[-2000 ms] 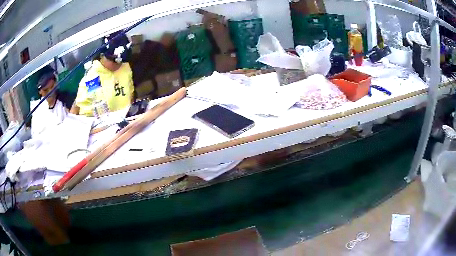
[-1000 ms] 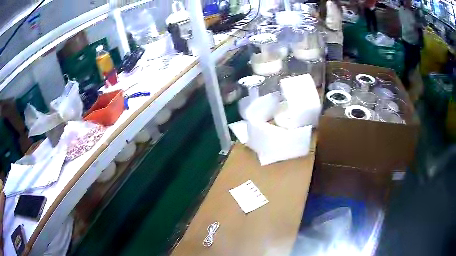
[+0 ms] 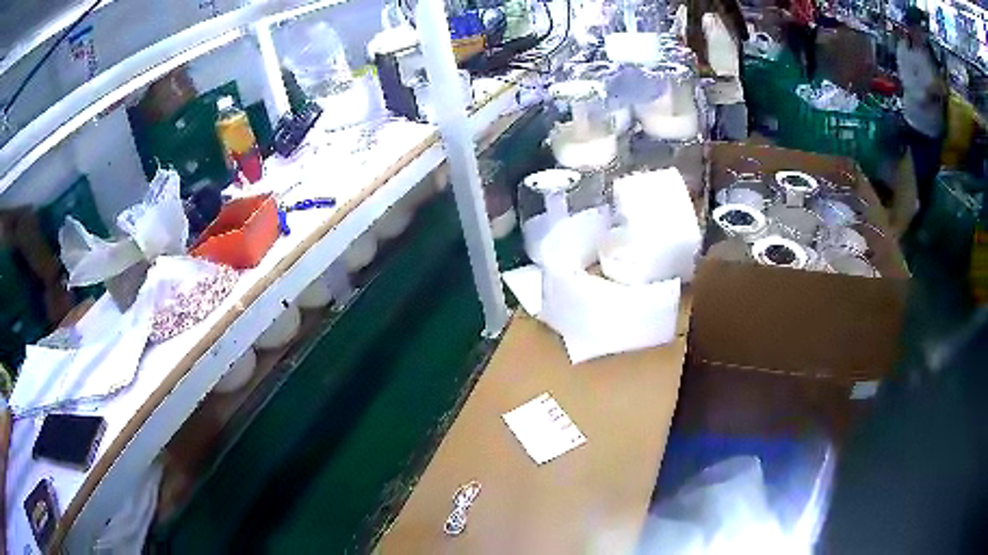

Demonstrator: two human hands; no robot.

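Neither of my hands is in the picture. A white printed leaflet (image 3: 544,428) lies flat on the tan bench (image 3: 590,472). A small white coiled cable (image 3: 462,508) lies on the bench nearer to me. White foam sheets (image 3: 623,314) stand curved and folded at the bench's far part. Clear-bodied units with white parts (image 3: 585,136) stand behind the foam. A large brown master carton (image 3: 796,320) at the right holds several clear units with white rings and dark centres (image 3: 778,254).
The green conveyor (image 3: 358,379) runs left of the bench, with a white post (image 3: 460,163) beside it. The white worktable (image 3: 368,163) holds an orange-red tray (image 3: 241,232) and a black phone or tablet (image 3: 68,440). A blue bin (image 3: 693,461) with translucent plastic is lower right. People stand beyond.
Since two seconds ago my view has swung right, bringing the foam, clear units and master carton into view. Over the last second it has shifted only slightly; the leaflet and cable lie unmoved.
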